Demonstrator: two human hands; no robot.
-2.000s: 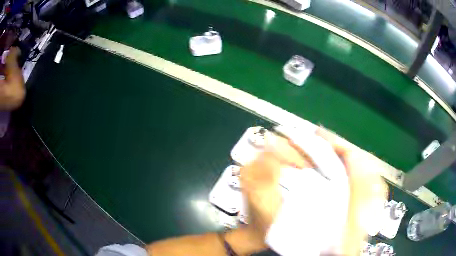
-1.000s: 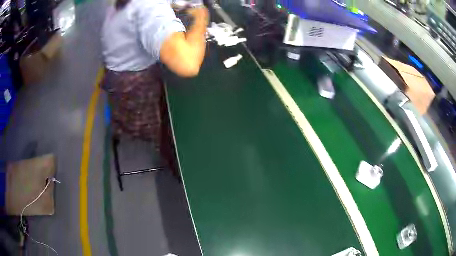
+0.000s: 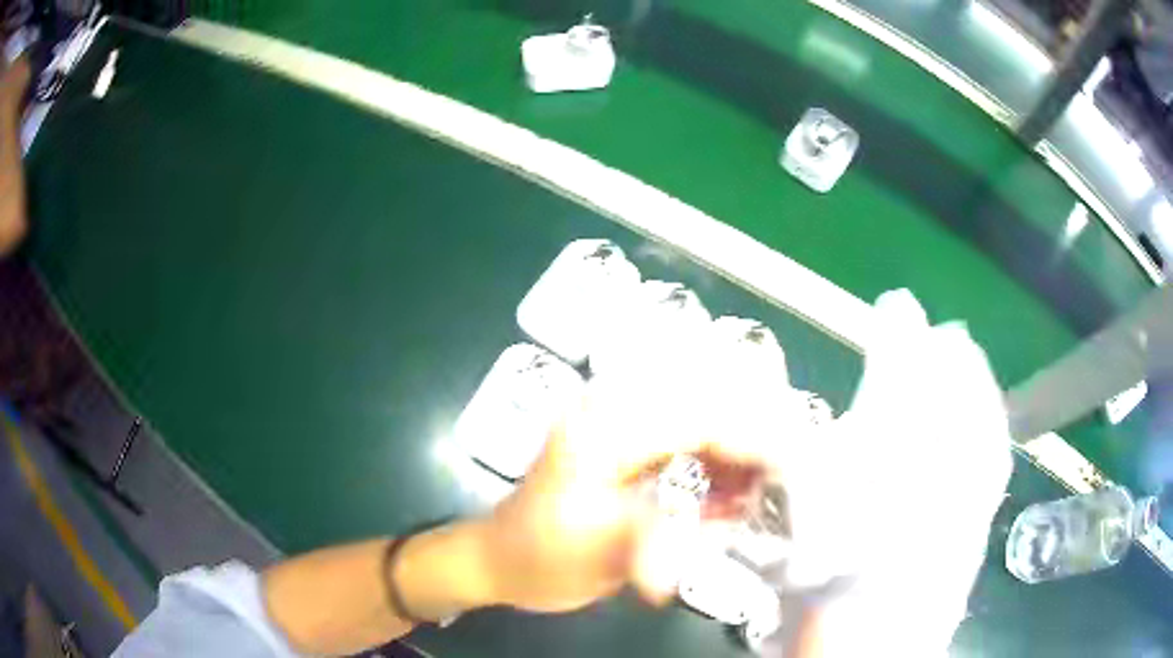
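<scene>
My left hand (image 3: pixel 566 533), with a dark band at the wrist, is low in the centre. Its fingers and thumb are around a white socket adapter (image 3: pixel 682 482) whose metal pins show; glare hides its outline. My right hand is mostly hidden under a bright white cloth (image 3: pixel 913 476) at the right, bunched close to my left fingers. Beyond my left hand, several white adapters (image 3: pixel 572 302) stand close together on the dark green bench, pins up, partly washed out by glare. Another adapter (image 3: pixel 733 598) shows just below my hands.
A cream rail (image 3: pixel 566 161) separates the bench from the green belt (image 3: pixel 695 142). On the belt are adapters (image 3: pixel 567 59) (image 3: pixel 819 149). A clear bottle (image 3: pixel 1070 532) lies at right near a grey post (image 3: pixel 1093 366). Another person's arm (image 3: pixel 10 154) is at the left edge.
The view swung left along the bench, then back to the adapters. Compared with the oldest frame, more bench adapters show, and my left hand is lower and further left, apart from the cloth.
</scene>
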